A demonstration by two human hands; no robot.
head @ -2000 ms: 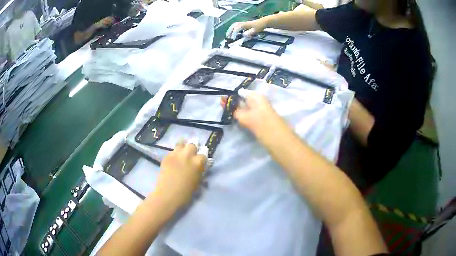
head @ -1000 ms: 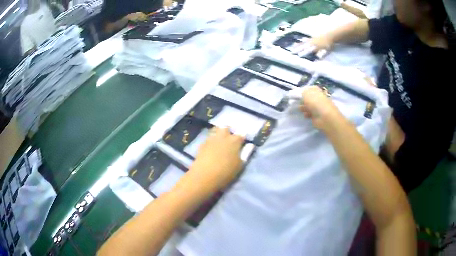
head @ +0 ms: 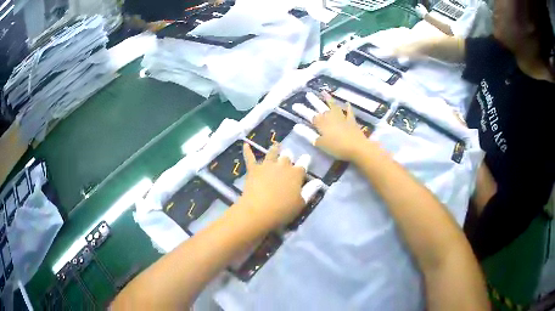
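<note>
Several black phone middle frames [head: 192,208] with yellow marks lie in a slanting row on a white-lined tray, inner side up. My left hand [head: 274,185], with white finger cots, is spread over the frames at the middle of the row; its fingertips touch them and its thumb is near their lower edge. My right hand [head: 335,127], also with white finger cots, reaches over the frames just beyond, fingers apart. Parts of the frames are hidden under both hands. A crumpled white interleaving sheet [head: 341,243] covers the near side of the tray.
A person in a dark shirt [head: 511,103] is at the right, an arm reaching over frames. A pile of white liners [head: 58,76] stands at far left. Another sheet-covered stack [head: 243,54] is at the back. Frames [head: 82,258] lie on the green mat [head: 131,127] at lower left.
My right hand has moved left from the farther frames onto the middle ones, fingers now spread. My left hand has opened out. The frames at the row's middle sit more evenly spaced.
</note>
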